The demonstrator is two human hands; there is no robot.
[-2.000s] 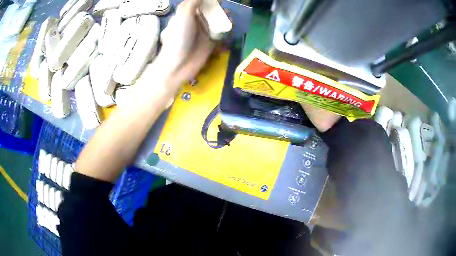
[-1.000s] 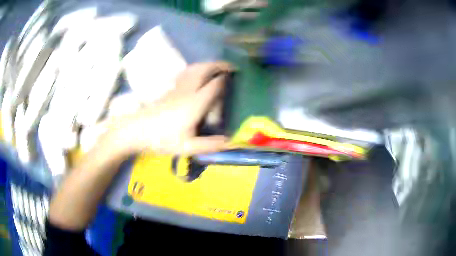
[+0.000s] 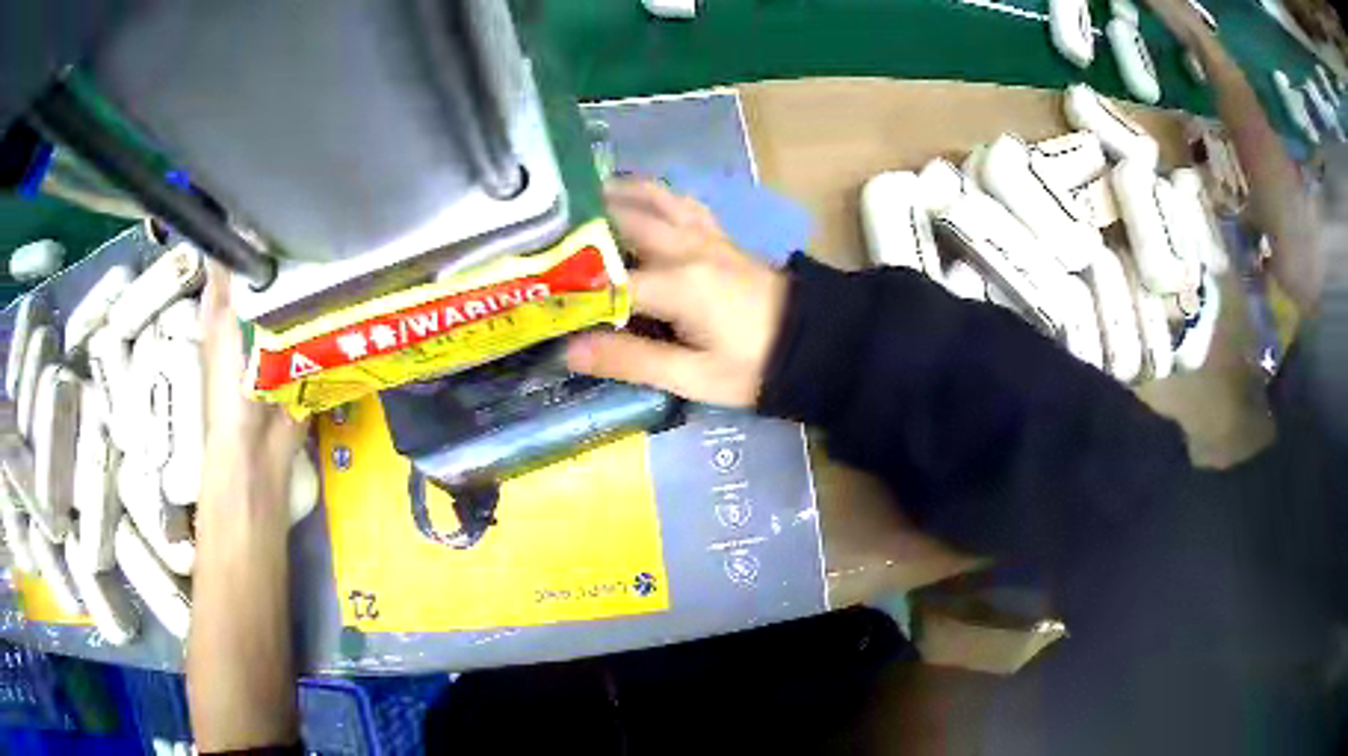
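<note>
The press head (image 3: 325, 133) fills the upper left, with a yellow and red warning label (image 3: 444, 328) across its front. Below it sits the dark fixture with a shiny blue-grey front bar (image 3: 547, 439). My right hand (image 3: 695, 303) is at the right side of the head and fixture, fingers spread around their edge. Its fingertips are partly hidden, so a hold cannot be told. My left hand (image 3: 254, 392) is at the left side of the head, its fingers mostly hidden behind it. A white housing (image 3: 303, 488) shows beside my left wrist; whether I hold it cannot be told.
Piles of white housings lie at left (image 3: 89, 443) and on brown cardboard (image 3: 843, 133) at right. A blue pad (image 3: 754, 214) lies behind my right wrist. A green conveyor (image 3: 887, 45) runs along the back. Another person's arm (image 3: 1249, 118) reaches in at far right. A blue crate (image 3: 348, 716) is below the table.
The view has swung right, bringing the right pile into sight. My left hand has moved from the left pile to the machine's left side. My right hand now shows at the machine's right side.
</note>
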